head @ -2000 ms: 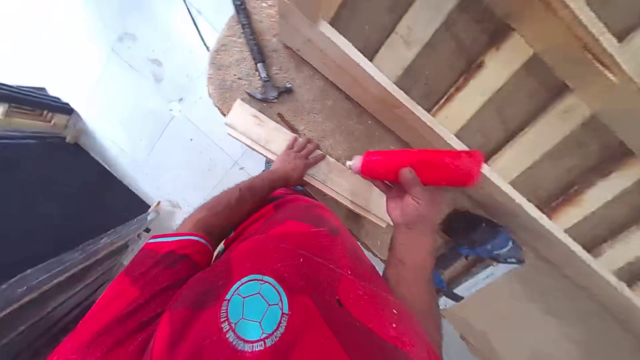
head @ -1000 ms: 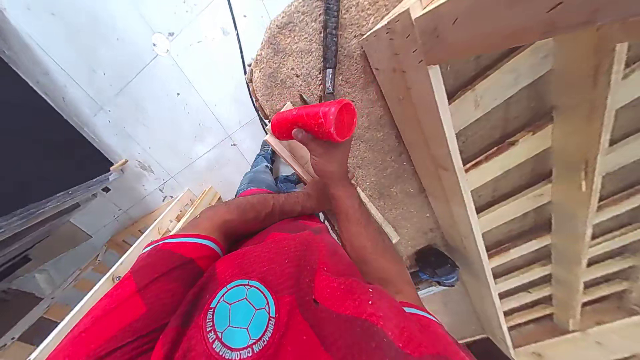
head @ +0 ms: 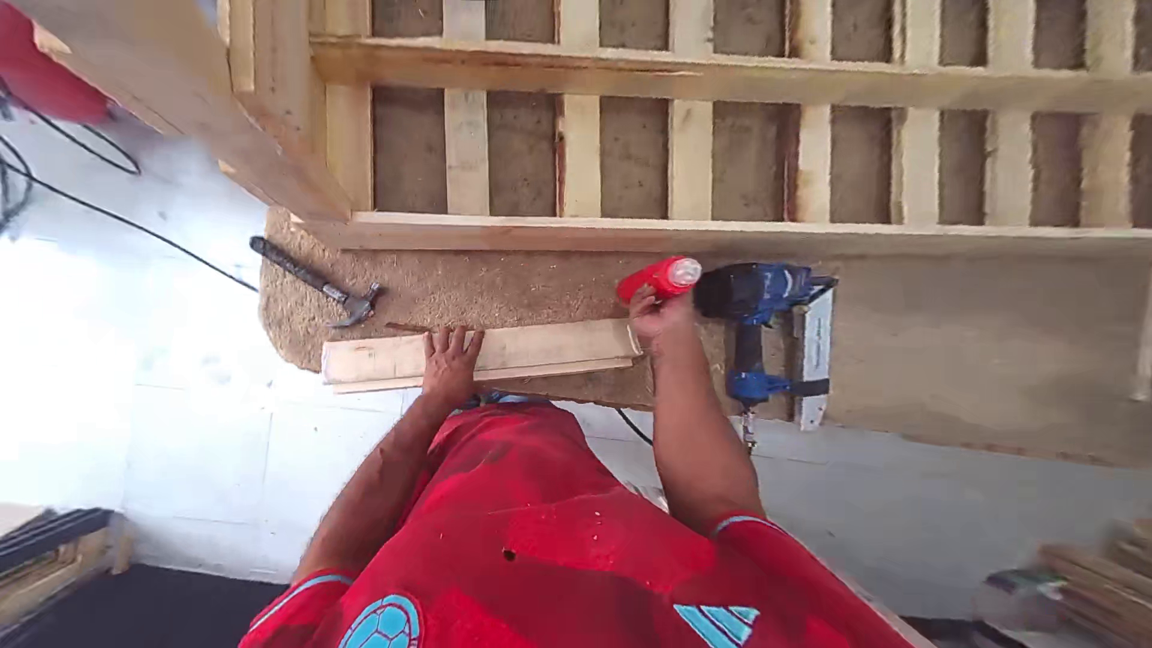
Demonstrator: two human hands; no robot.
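Note:
My left hand (head: pixel 452 367) rests with spread fingers on top of a short wooden board (head: pixel 540 349), which lies over another piece of wood near the bench edge. My right hand (head: pixel 661 319) grips a red squeeze bottle (head: pixel 660 279), tilted at the board's right end; its nozzle end points down toward the wood. Just right of that hand lies a blue and black pneumatic nail gun (head: pixel 760 333). Behind the board, at the left, is a claw hammer (head: pixel 315 281) with a dark handle.
A large slatted wooden frame (head: pixel 630 232) spans the back of the worn particle-board bench top (head: pixel 504 279). A dark cable (head: pixel 135 211) crosses the pale floor at left. Stacked wood pieces (head: pixel 1093 585) lie at lower right.
The view has turned strongly. My left hand, under my right forearm a second ago, is flat on the board. The red bottle, over the board's far end then, is now at its right end.

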